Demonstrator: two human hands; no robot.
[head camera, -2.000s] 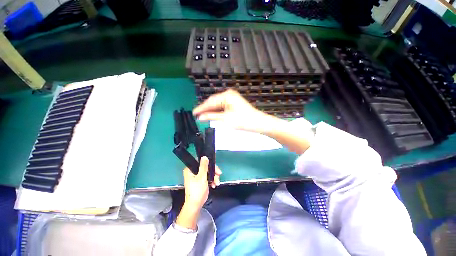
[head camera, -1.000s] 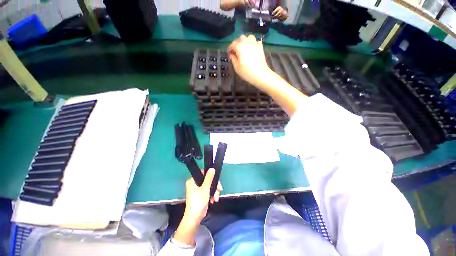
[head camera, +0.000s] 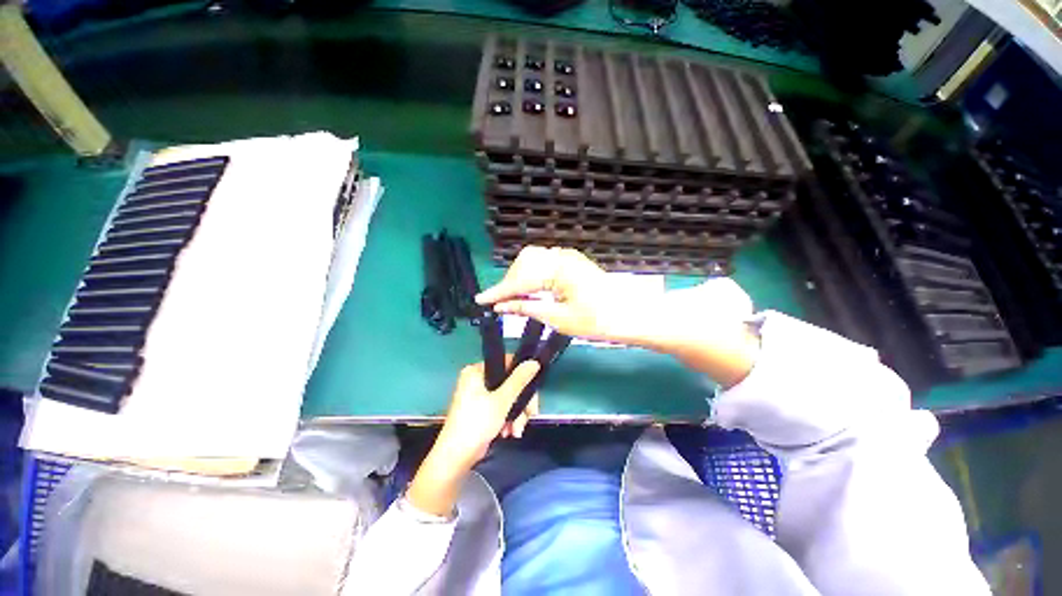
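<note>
My left hand (head camera: 487, 408) holds several slim black housings (head camera: 494, 353) fanned out over the bench's front edge. My right hand (head camera: 557, 293) is at the upper end of the leftmost held housing, thumb and fingertips pinched together there. A small dark part seems to be between the fingertips, but it is too small to tell clearly. More black housings (head camera: 448, 270) lie on the green bench just beyond and left of my hands. The ribbed parts tray (head camera: 652, 105) tops a central stack, with small glossy black parts in its left slots. White paper (head camera: 635, 283) lies partly hidden behind my right hand.
Black housings (head camera: 151, 268) lie in a row on white sheets (head camera: 250, 291) at the left. Slotted trays (head camera: 961, 297) with black pieces stand at the right. A plastic-lined bin (head camera: 233, 536) is at the lower left, and a blue crate (head camera: 741, 472) is below the bench edge.
My right hand went up to the parts tray, then came back down to the held housings. The tray's top row shows one small part fewer than at first. The held housings are fanned differently.
</note>
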